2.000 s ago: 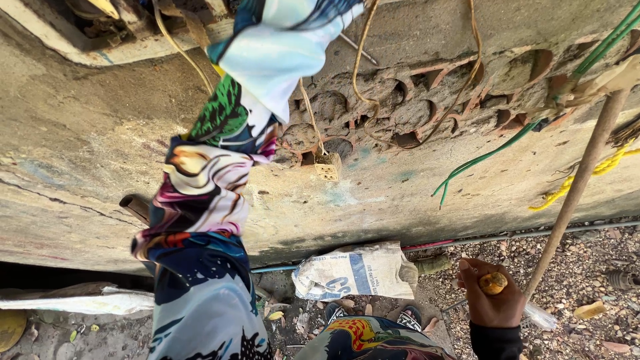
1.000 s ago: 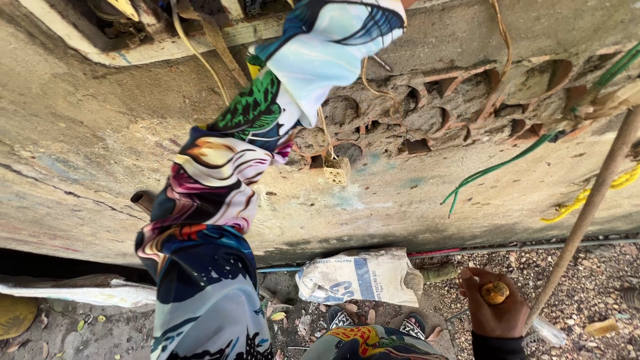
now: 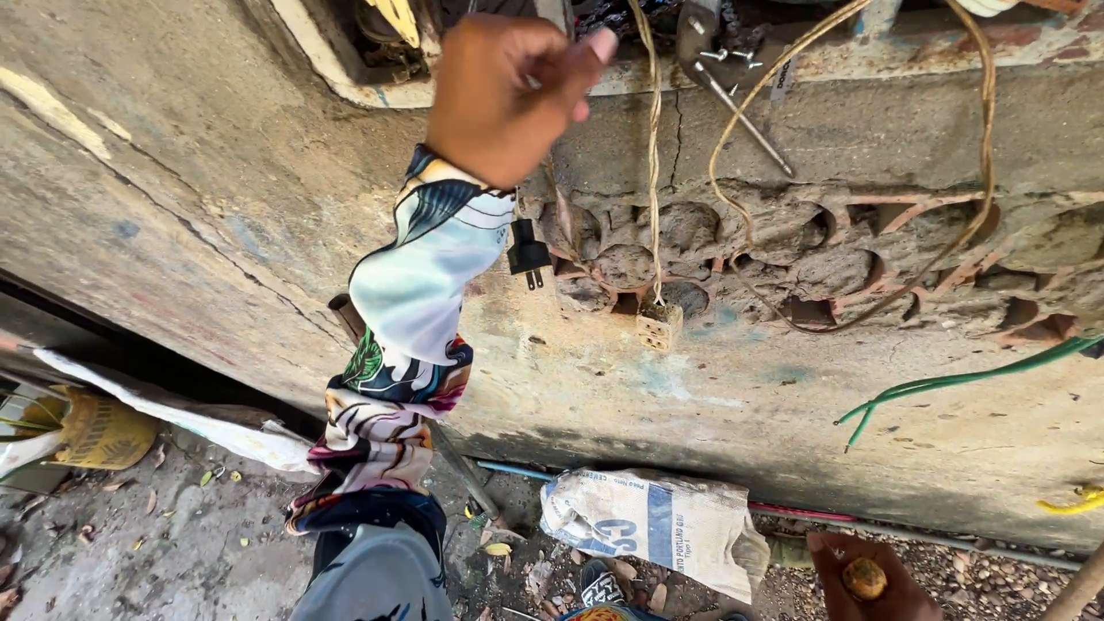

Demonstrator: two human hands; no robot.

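Observation:
My left hand (image 3: 517,99), in a patterned sleeve, is at the ledge with fingers curled; whether it grips anything is hidden. Just below its wrist a black two-prong plug (image 3: 528,250) hangs by a cord. My right hand (image 3: 871,582), low at the right, is closed around a round yellowish-brown thing (image 3: 864,579), perhaps a handle seen end-on. A worn socket block (image 3: 660,326) hangs on a twisted cord (image 3: 653,155) against the wall. On the ledge lie several small screws (image 3: 716,55) and a thin metal rod (image 3: 746,121), which juts over the edge.
Broken hollow clay bricks (image 3: 828,259) show in the concrete wall (image 3: 552,388). A brown cable (image 3: 987,129) loops over them, and green wires (image 3: 966,379) stick out at the right. A cement sack (image 3: 655,526), a pipe (image 3: 466,474) and a yellow container (image 3: 108,427) are below.
My left hand, out of view two seconds ago, is now visible by the ledge. The black plug, screws and more of the ledge have come into view as the view shifted.

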